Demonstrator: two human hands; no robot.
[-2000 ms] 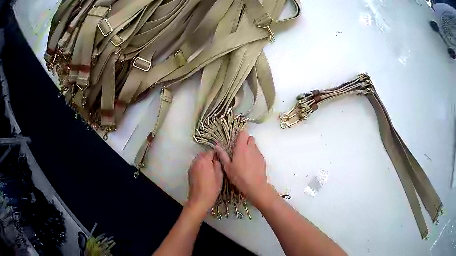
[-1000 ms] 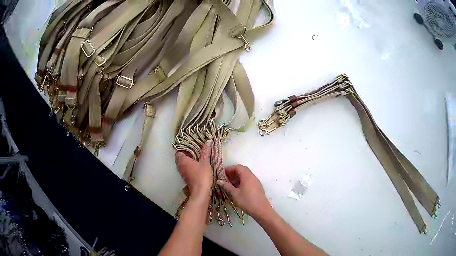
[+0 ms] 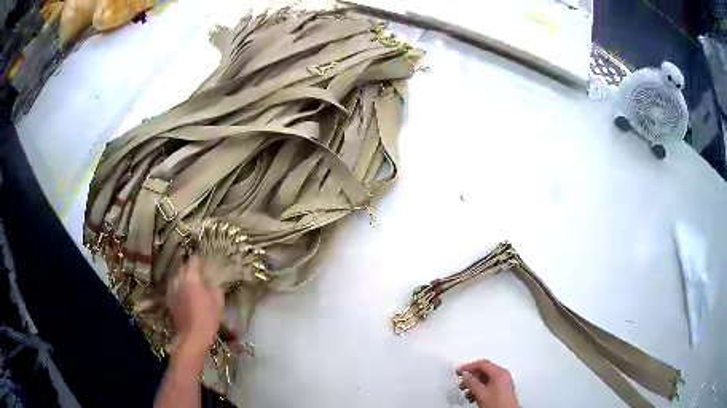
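A fan-like bundle of tan straps with gold ends lies at the near side of the tangled strap heap. My left hand, blurred, is closed around the bundle's near part; its fingertips are partly hidden. Gold hooks hang below the hand. My right hand is at the bottom edge, away from the straps, fingers curled at a small clear plastic scrap; whether it grips the scrap is unclear. A smaller strap group lies folded to the right, its gold hooks pointing left.
The white table curves along a dark aisle at left. A small fan stands at the upper right. A white folded piece lies at the right. Orange-yellow pieces lie at the upper left, a long bar at the back.
The view has tilted up, showing more heap and the fan. My left hand has moved the bundle left against the heap. My right hand has left the bundle and moved right to the plastic scrap.
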